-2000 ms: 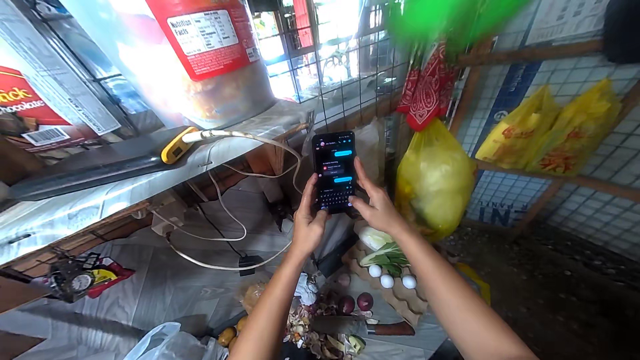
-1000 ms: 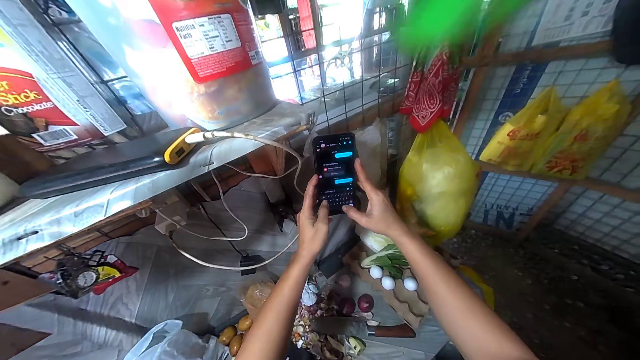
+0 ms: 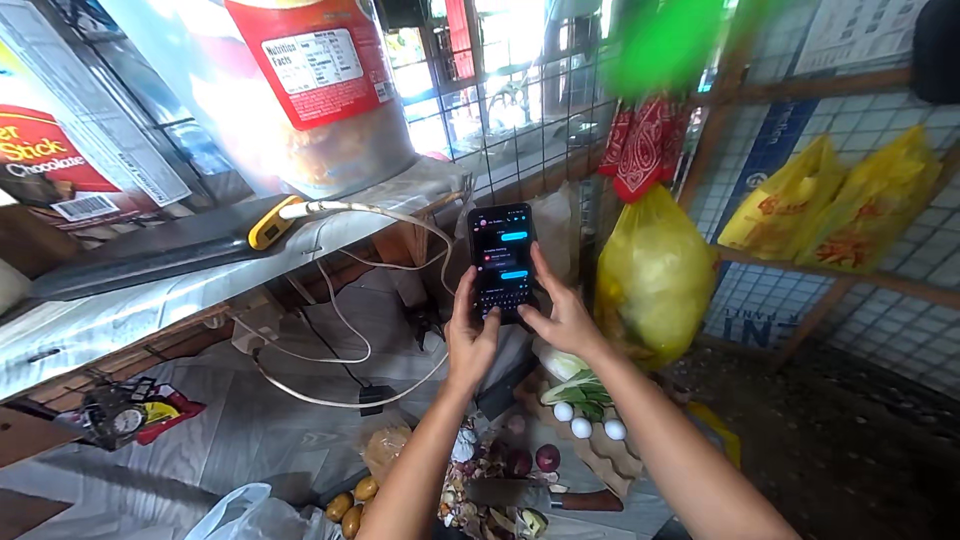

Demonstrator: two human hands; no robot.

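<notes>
A black smartphone (image 3: 501, 259) is held upright between my two hands, its screen lit with a chat and an on-screen keyboard. My left hand (image 3: 472, 334) grips its left edge, thumb over the keyboard. On the right edge rests my right hand (image 3: 561, 311), its thumb at the keyboard's lower right corner. Below my hands, a leafy green vegetable (image 3: 581, 390) and several white eggs (image 3: 581, 427) lie on a cardboard egg tray (image 3: 611, 465). Between my forearms are red onions (image 3: 547, 457), garlic (image 3: 463, 445), peelings and a knife with a wooden handle (image 3: 589, 501).
A shelf (image 3: 150, 277) on the left holds a large plastic jar (image 3: 315, 90) and a yellow-ended device (image 3: 274, 223) with a white cable. Full yellow plastic bags (image 3: 656, 277) hang at the right, below a red bandana (image 3: 643, 150). Brown oval produce (image 3: 340, 506) lies beside a plastic bag (image 3: 251, 517).
Both hands keep holding the phone in much the same place. My thumbs have shifted slightly over the keyboard.
</notes>
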